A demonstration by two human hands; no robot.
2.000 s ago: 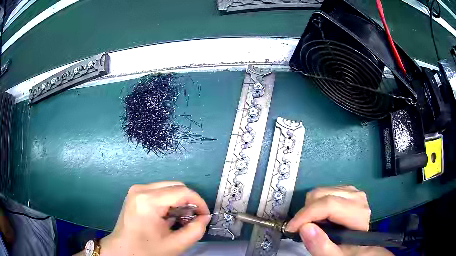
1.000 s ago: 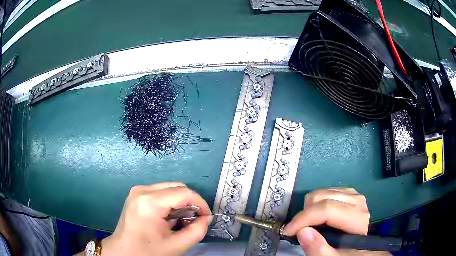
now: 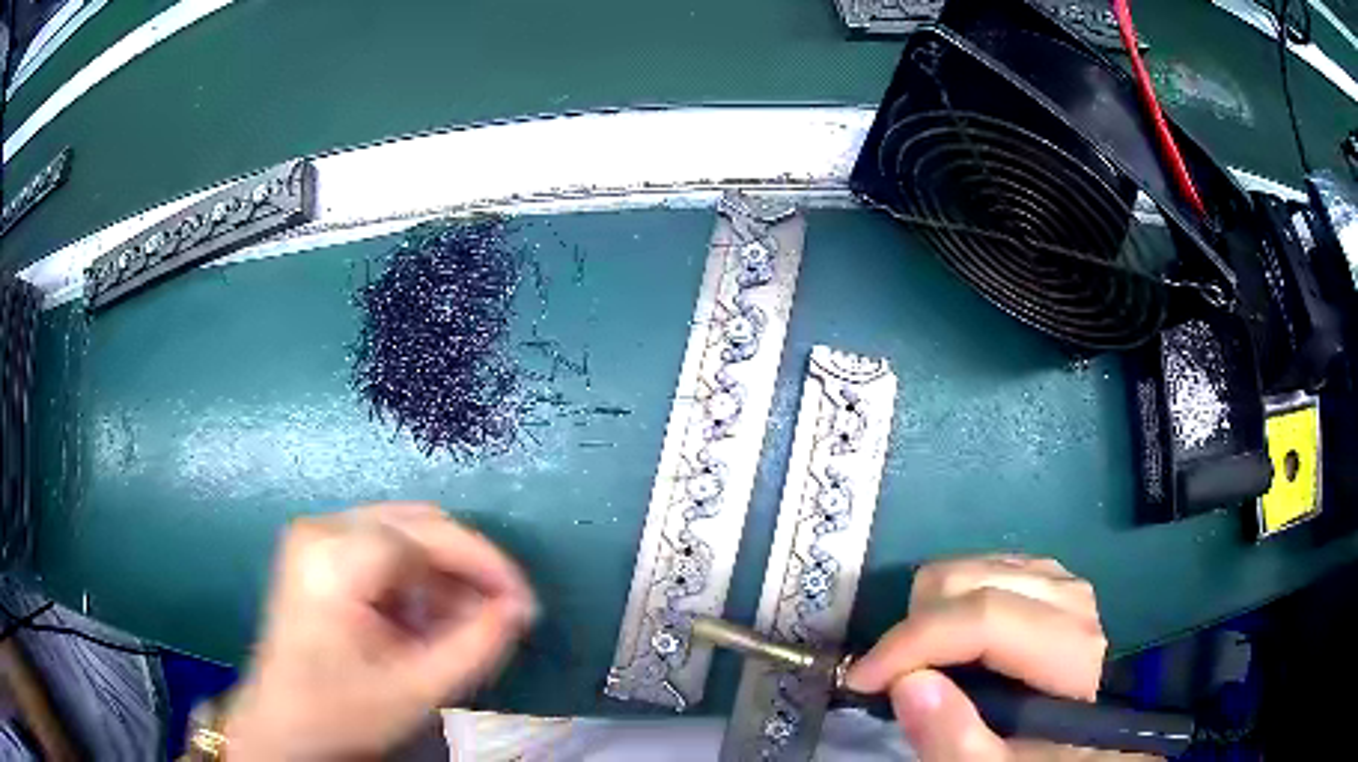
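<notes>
A long grey fixture strip (image 3: 700, 469) with a row of small round parts lies in front of me. A second, shorter-looking strip (image 3: 816, 521) lies to its right. My right hand (image 3: 990, 648) holds a soldering iron (image 3: 767, 646) by its black handle, with the tip just above the lower end of the first strip, near its lowest round part. My left hand (image 3: 395, 618) is left of the strips, blurred, with fingers and thumb curled together. What it holds does not show clearly. A dark pile of thin cut wires (image 3: 440, 335) lies beyond it.
A large black fan (image 3: 1028, 223) stands at the right, with a red cable (image 3: 1162, 112) over it. A black box with speckled contents (image 3: 1196, 402) and a yellow sponge (image 3: 1290, 465) are at the far right. Another strip (image 3: 201, 231) leans on the white rail (image 3: 581, 157); more strips lie beyond.
My left hand has moved left, away from the first strip. My right hand and the iron have hardly moved. The strips beyond the rail have shifted right.
</notes>
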